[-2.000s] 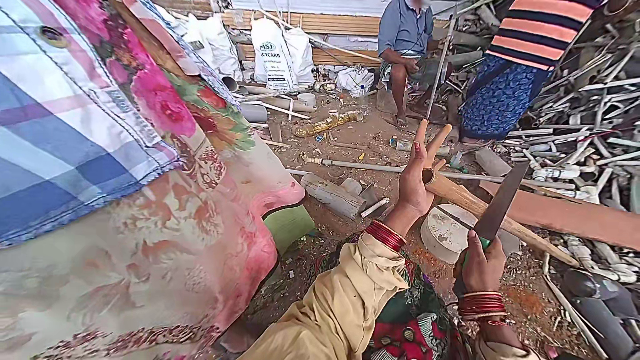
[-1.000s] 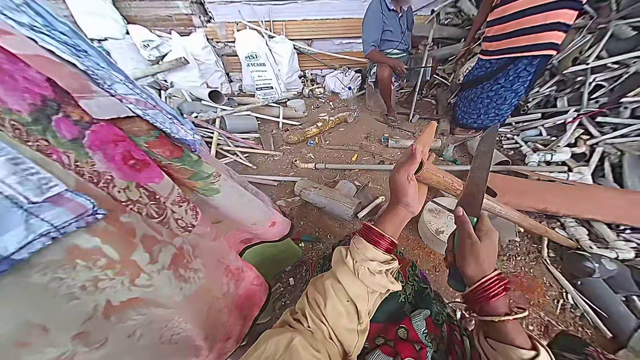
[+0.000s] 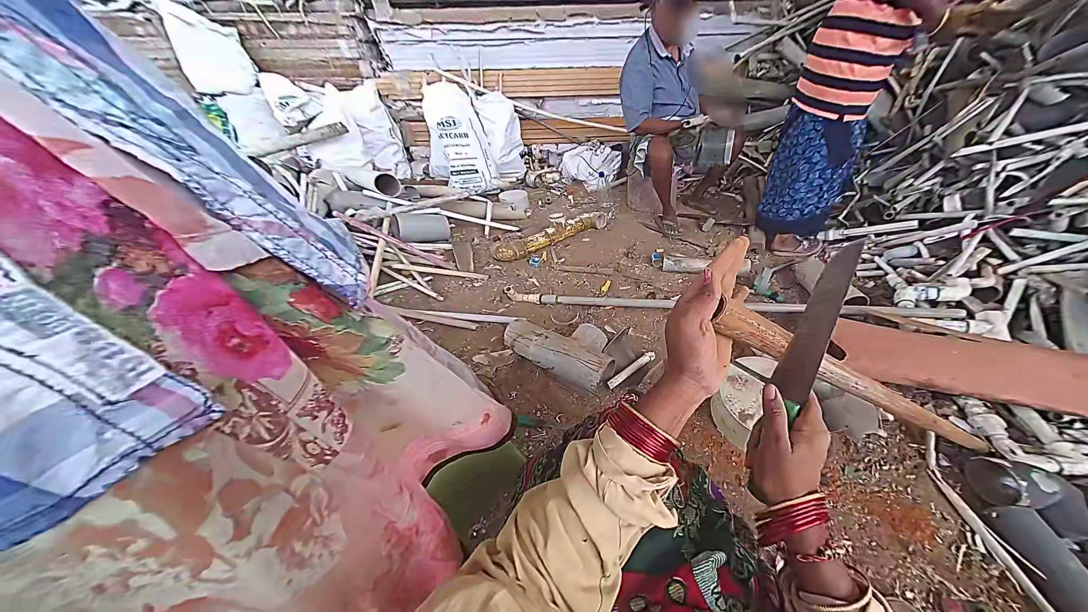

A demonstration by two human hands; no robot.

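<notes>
My left hand [image 3: 701, 327] is raised with its fingers stretched out, palm against the near end of a long wooden handle [image 3: 884, 395]. Whether it grips the wood cannot be made out. The handle slants down to the right, with a small dark part jutting out behind the blade. My right hand [image 3: 786, 442] is closed around the green handle of a large knife [image 3: 818, 327]. Its broad blade points up and crosses in front of the wooden handle. A round, whitish container [image 3: 738, 399] stands on the ground behind my hands.
Hanging floral cloth [image 3: 255, 340] fills the left. Cut pipe [image 3: 557, 355] and a long grey pipe [image 3: 612, 302] lie on the dirt. Scrap pipes [image 3: 960, 195] are heaped right, near a reddish-brown board [image 3: 960, 361]. A seated person [image 3: 659, 93] and a standing person [image 3: 816, 161] are behind, beyond white sacks [image 3: 459, 136].
The fingers of my left hand, spread two seconds ago, are now closer together. The knife stays in my right hand. The standing person's arm is now raised to the right.
</notes>
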